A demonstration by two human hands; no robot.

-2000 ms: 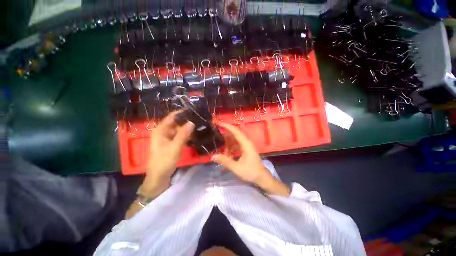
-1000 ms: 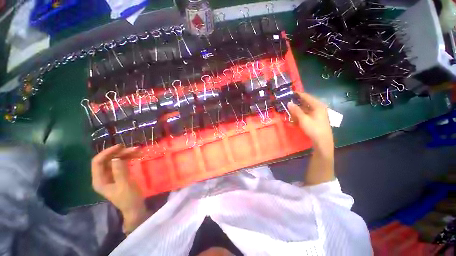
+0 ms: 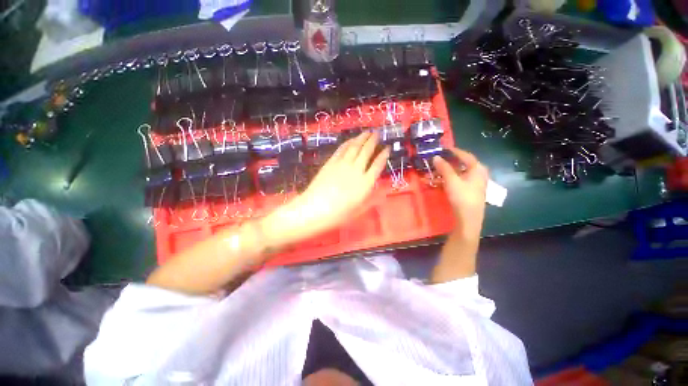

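The red compartment tray [image 3: 332,240] lies in front of me, with rows of black binder clips [image 3: 226,170] on dark units across its back and middle. My left hand [image 3: 351,170] reaches across the tray, palm down, its fingers over the middle row right of centre; what is under the fingers is hidden. My right hand [image 3: 462,177] is at the right end of that row, fingertips against the last clipped unit [image 3: 428,143]. Whether either hand grips a unit is unclear.
A heap of loose binder clips [image 3: 539,98] lies right of the tray, beside a white boxy device [image 3: 641,105]. A clear bottle [image 3: 320,38] stands behind the tray. A white slip [image 3: 496,193] lies at the right. Another person's grey sleeve [image 3: 38,241] is at the left.
The clipped unit held in both hands two seconds ago is no longer seen between them. My left hand has moved from the tray's front left corner to the middle row; my right stays at the row's end.
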